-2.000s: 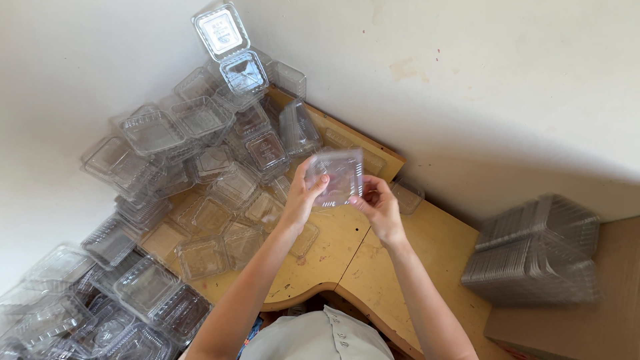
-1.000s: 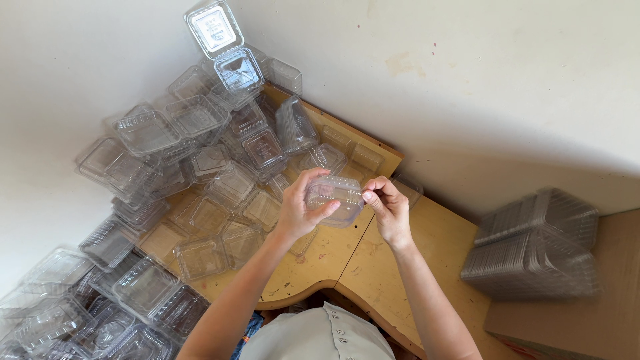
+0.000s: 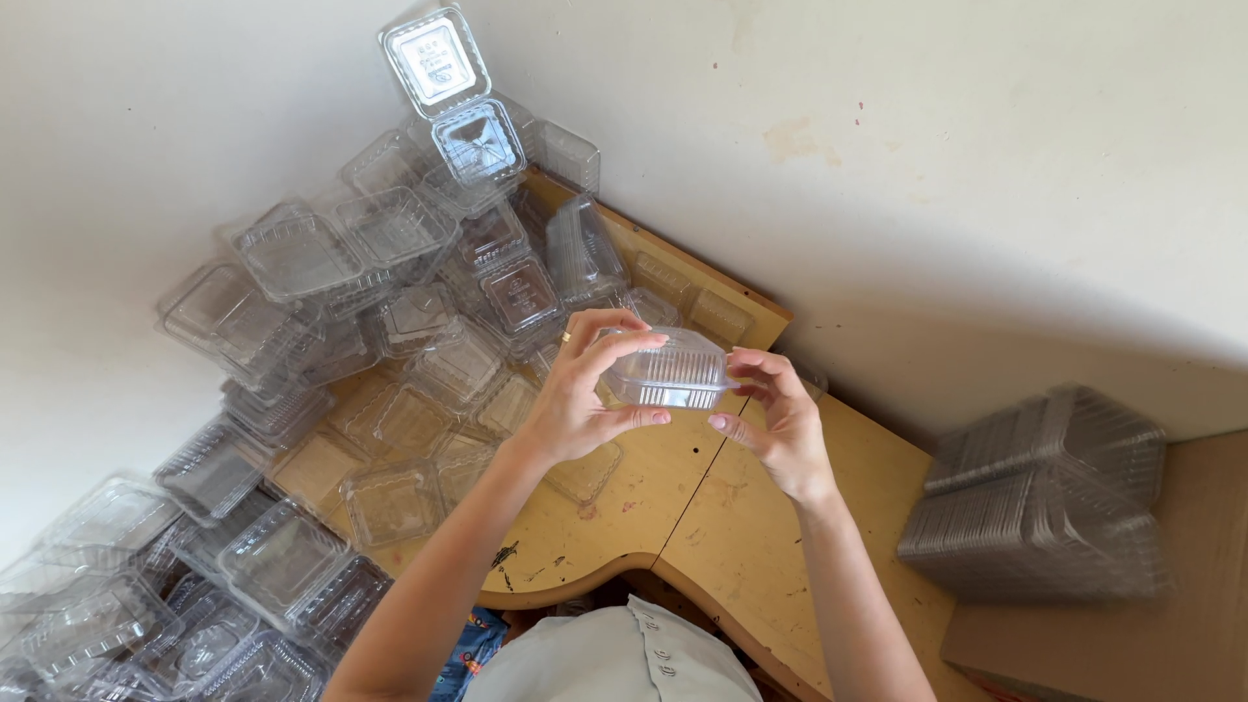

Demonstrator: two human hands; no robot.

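My left hand (image 3: pixel 595 390) grips a clear plastic clamshell container (image 3: pixel 673 369) by its left end, thumb below and fingers on top. The container looks closed and is held above the wooden table. At its right end, my right hand (image 3: pixel 777 419) has its fingers touching the edge, with the thumb apart below. Behind and to the left lies a heap of similar clear containers; one hinged container (image 3: pixel 478 144) stands open on top, beside the wall.
A yellow wooden table (image 3: pixel 751 517) with a curved front edge spans the middle. Nested clear containers (image 3: pixel 1033 507) stand at the right, by a cardboard box (image 3: pixel 1102 643). More containers (image 3: pixel 283 556) are piled at the lower left. Walls rise behind.
The held container has been turned in my hands, so its ribbed side now faces the view. My right hand's fingers have spread at its right end.
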